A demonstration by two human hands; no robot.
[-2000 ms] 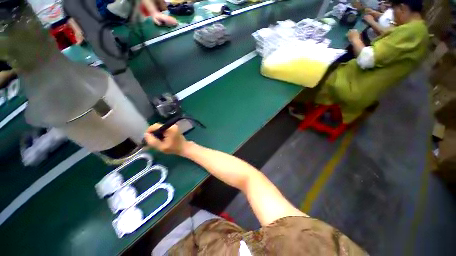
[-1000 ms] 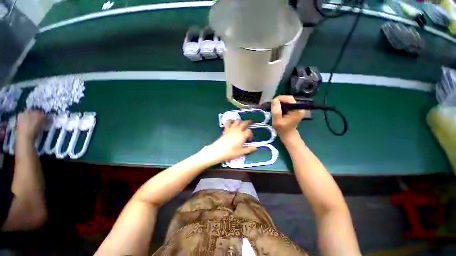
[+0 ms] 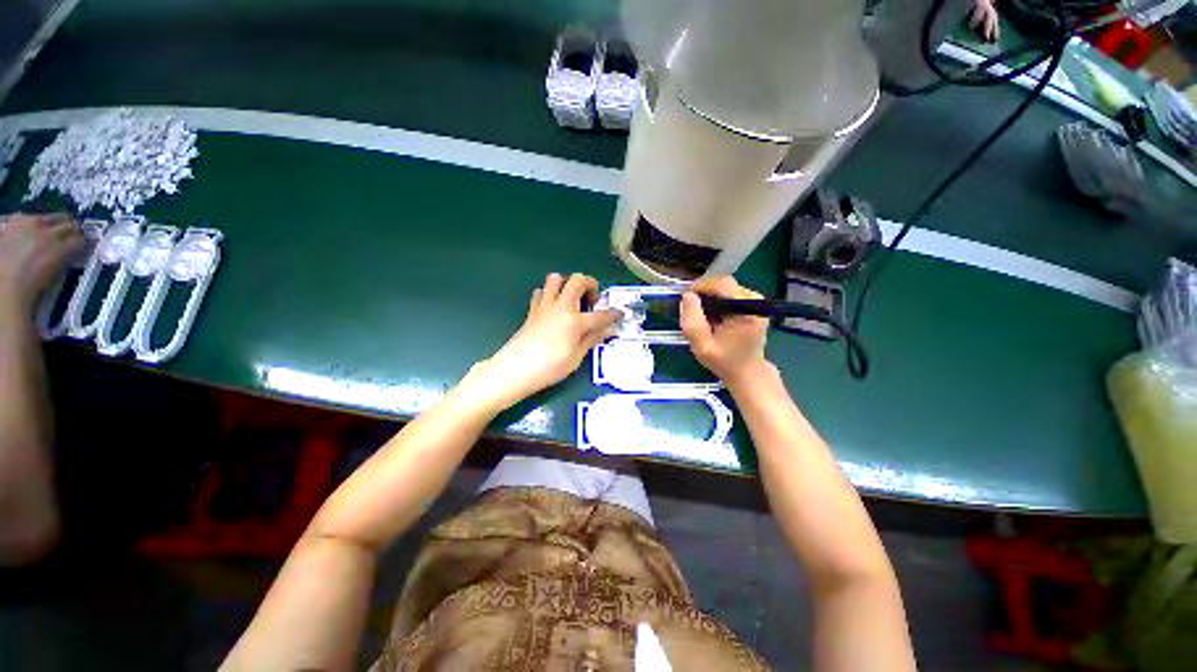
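Three white plastic housings point(image 3: 614, 425) lie in a row on the green bench, round ends to the left, loops to the right. The farthest sits just under the hood's lower rim. My left hand point(image 3: 565, 322) has its fingertips at the round end of the farthest housing; whether it grips it is hard to tell. My right hand point(image 3: 726, 328) holds the black soldering iron point(image 3: 777, 310) over the loop side of that housing, handle and cord pointing right. The iron's tip is hidden or too small to see.
The white fume hood point(image 3: 735, 145) stands just behind the housings. The dark iron stand point(image 3: 832, 243) is right of it. Grey-white housings point(image 3: 591, 96) are behind left. Small white parts point(image 3: 116, 160), another row of housings point(image 3: 171, 295) and another person's hand are far left. A yellowish bag point(image 3: 1166, 420) is right.
The view has swung round to the bench. My left hand has moved from the middle housing to the farthest one. My right hand still holds the iron beside the hood.
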